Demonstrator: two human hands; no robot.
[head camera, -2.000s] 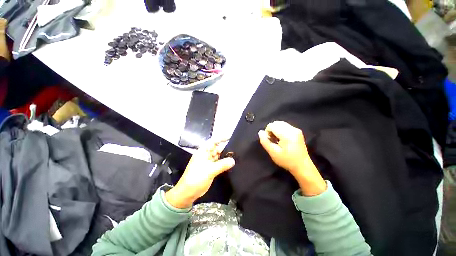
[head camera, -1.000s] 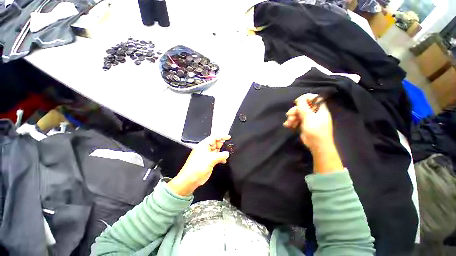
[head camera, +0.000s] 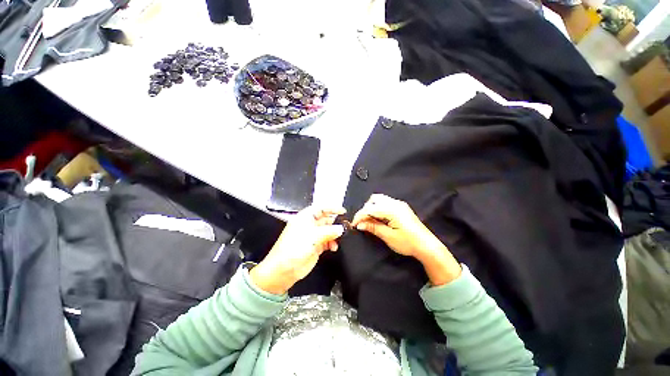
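A black garment (head camera: 470, 220) lies over the table and my lap. Two dark buttons sit in a line near its front edge, an upper one (head camera: 387, 123) and a lower one (head camera: 362, 173). My left hand (head camera: 305, 239) pinches the front edge below them, at a small dark button (head camera: 345, 225) mostly hidden by fingers. My right hand (head camera: 386, 224) has its thumb and fingertips together right beside that button. Any needle or thread is too fine to see. No tool shows clearly in my right palm.
On the white table (head camera: 198, 139) are a black phone (head camera: 295, 172), a tub of dark buttons (head camera: 279, 92), loose buttons (head camera: 192, 66) and two dark cylinders (head camera: 229, 10). Dark grey garments (head camera: 95, 257) lie at the left. Another black garment (head camera: 507, 59) lies behind.
My right hand was raised away over the garment and has come back down left to the button at the edge. My left hand stays at the edge. The view has shifted slightly.
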